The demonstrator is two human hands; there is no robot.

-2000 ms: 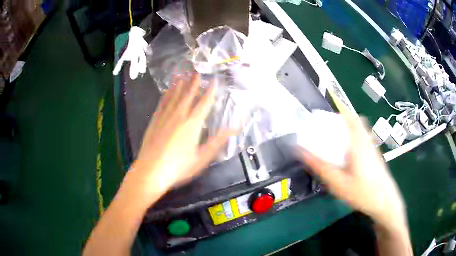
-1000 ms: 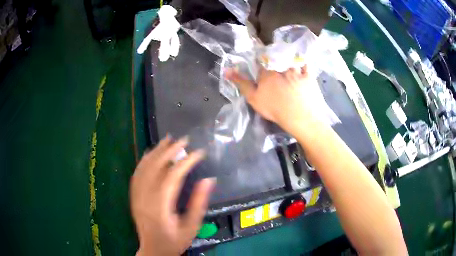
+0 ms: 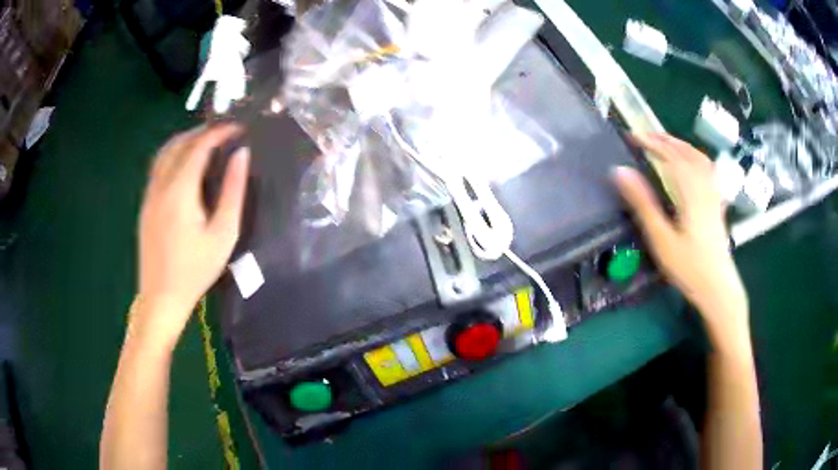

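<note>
Crinkled clear film (image 3: pixel 335 174) covers the middle of the black machine base (image 3: pixel 322 307). A white cord (image 3: pixel 487 220) comes out from the glaring white area at the film, loops beside the slotted clamp bar (image 3: pixel 448 257) and ends in a small plug (image 3: pixel 554 331) at the front edge. Whether an adapter lies under the film is lost in glare. My left hand (image 3: pixel 188 220), blurred, is at the base's left side, thumb and fingers apart. A small white piece (image 3: pixel 246 275) shows beside its wrist. My right hand (image 3: pixel 687 220) is open at the right edge, near the green button (image 3: pixel 623 264).
Another green button (image 3: pixel 311 396) and the red stop button (image 3: pixel 476 338) are on the front. A white glove (image 3: pixel 221 69) hangs at the left rear. White adapters (image 3: pixel 717 124) with cords lie on the green conveyor at right, behind a pale rail (image 3: pixel 611 83).
My right hand has left the film and moved right. My left hand has moved up and left from the front left corner. The white cord now shows over the front of the base.
</note>
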